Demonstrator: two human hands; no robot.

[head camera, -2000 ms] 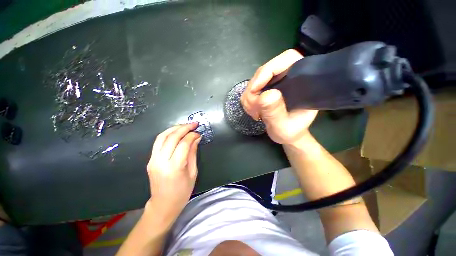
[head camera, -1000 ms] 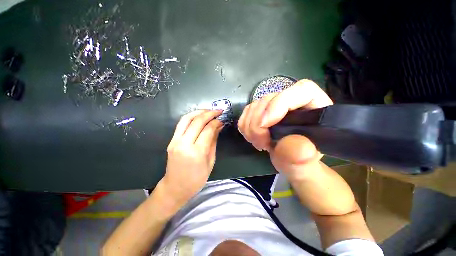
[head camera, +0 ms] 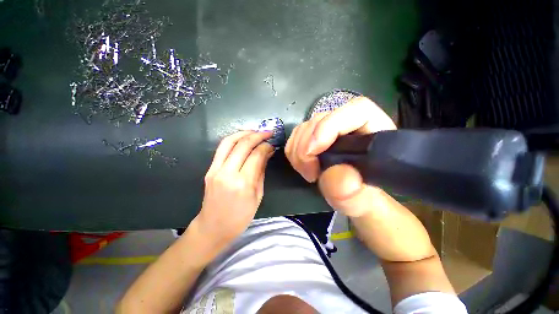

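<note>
My left hand holds a small black plastic housing on the green bench top; its fingertips cover part of it. My right hand is closed around the front of a thick dark electric screwdriver, held nearly level and pointing left towards the housing. The bit is hidden by the right fingers, so I cannot tell if it touches the housing. The round dish of silvery screws lies just behind the right hand, partly covered by it.
A heap of thin shiny metal fittings lies on the bench to the left. Two dark pieces sit at the far left edge. Dark jumbled parts lie at the right. An open cardboard box stands below right. The black cable crosses the lap.
The view has shifted over the bench since the oldest frame. The screwdriver has swung from angled upward to nearly level, its front nearer the housing. The left hand stays on the housing.
</note>
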